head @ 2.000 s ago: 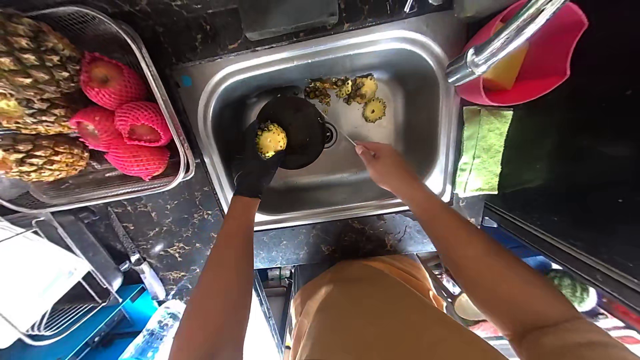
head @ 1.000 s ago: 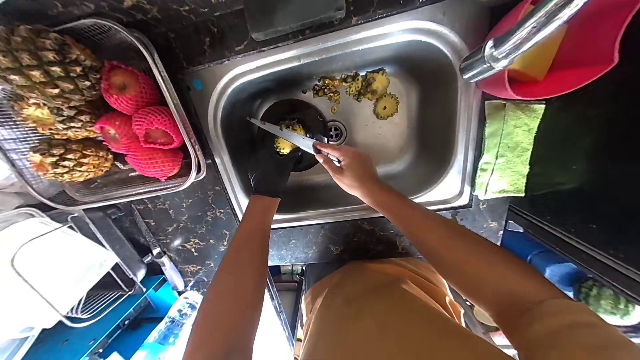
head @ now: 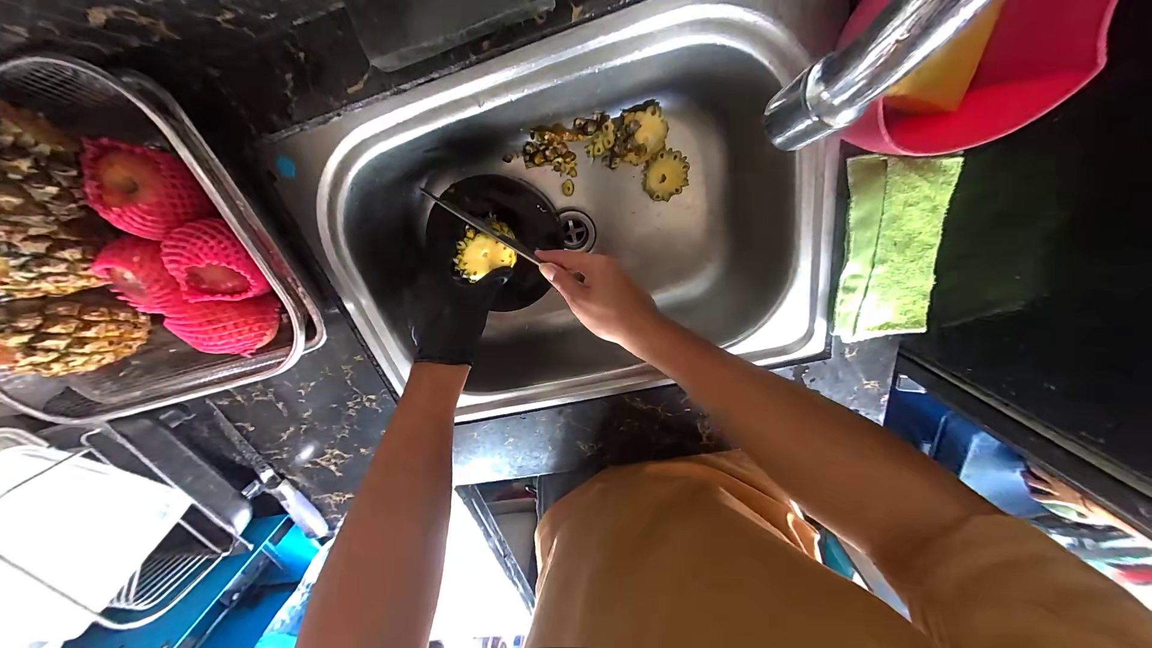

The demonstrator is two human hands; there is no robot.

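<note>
My left hand [head: 457, 306], in a black glove, holds a partly peeled pineapple piece [head: 484, 253] over a round black bowl or plate [head: 526, 286] in the steel sink [head: 720, 297]. Bare, my right hand [head: 594, 292] grips a knife [head: 481, 225] by its handle. The blade slants up and left across the top edge of the pineapple. Pineapple peel scraps [head: 551, 151] and a cut round end [head: 666, 175] lie on the sink floor beyond the bowl, near the drain [head: 577, 230].
At left, a wire basket [head: 301, 315] holds pineapples [head: 67, 333] and several fruits in pink foam nets [head: 216, 259]. A second knife [head: 292, 504] lies on the counter below it. A faucet [head: 814, 103] overhangs the sink's right corner, by a pink container [head: 1008, 99] and a green cloth [head: 897, 247].
Two seconds ago the knife was lower and right of the pineapple; one second ago its blade lay across it, as now. My left hand has kept hold of the pineapple.
</note>
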